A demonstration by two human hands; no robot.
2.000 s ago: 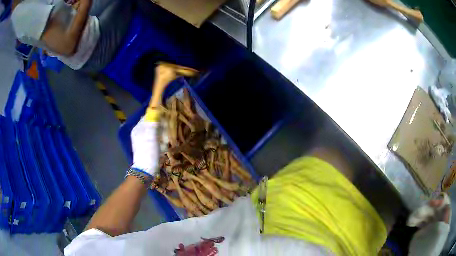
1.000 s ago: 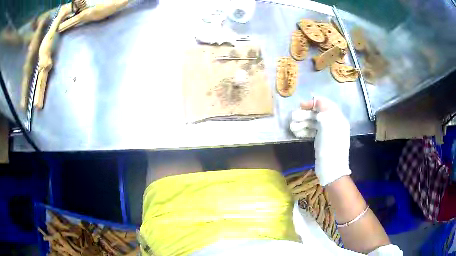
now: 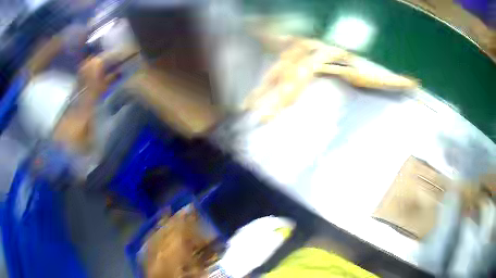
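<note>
The view is badly blurred. My left hand (image 3: 255, 245), in a white glove with yellow at a fingertip, is at the bottom centre, between the parts crate and my lap; its grip is unclear. A pale blurred shape at the right edge, over the cardboard's right side, looks like my right hand (image 3: 478, 209); its fingers and anything in them cannot be made out. The brown cardboard mat (image 3: 400, 203) lies on the metal bench with a thin stick (image 3: 431, 182) on it. Tan leg castings (image 3: 375, 79) lie on the bench's far side.
A blue crate (image 3: 133, 250) of tan parts stands at the lower left. Another person (image 3: 76, 117) sits at the upper left by a blue stool. The green conveyor (image 3: 435, 70) runs behind the bench. Yellow-green cloth (image 3: 318, 265) covers my lap.
The view has swung left from the bench. My left hand, out of view one second ago, now shows beside the crate. The sandal soles are no longer visible.
</note>
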